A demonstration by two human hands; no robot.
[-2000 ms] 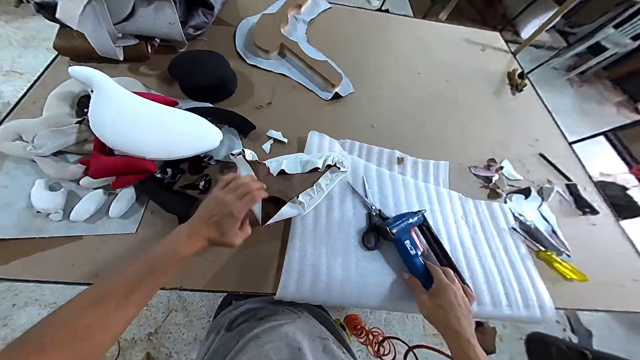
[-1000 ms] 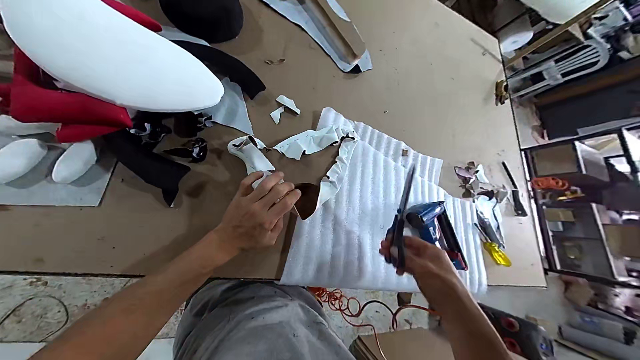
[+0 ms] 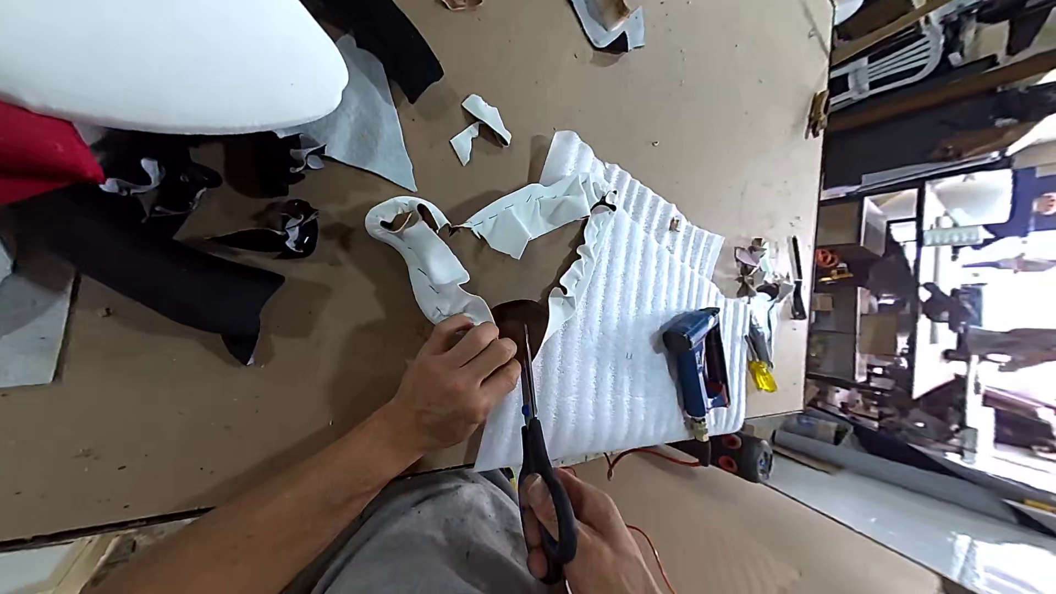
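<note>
My left hand [image 3: 462,384] grips the lower edge of a curved piece covered in white material [image 3: 429,264], with staples along its folded edges. The piece bends round in a loop, and its right arm rests on white ribbed foam sheet [image 3: 627,355]. A brown part of it [image 3: 521,326] shows beside my left fingertips. My right hand [image 3: 590,528] holds scissors with dark handles [image 3: 536,454], the blades pointing up at that brown part and looking nearly closed. A blue pneumatic staple gun [image 3: 693,363] lies on the foam to the right.
Black fabric pieces [image 3: 148,264], a large white padded shape [image 3: 181,58] and a red piece [image 3: 41,157] lie at left. White scraps [image 3: 483,128] lie beyond the loop. A yellow-handled tool [image 3: 761,371] lies near the table's right edge. An orange hose [image 3: 652,553] hangs below the table.
My right hand moved from the staple gun to the scissors, lifted them from the foam and brought them left to the covered piece. My left hand has taken hold of that piece. The view has turned and come closer.
</note>
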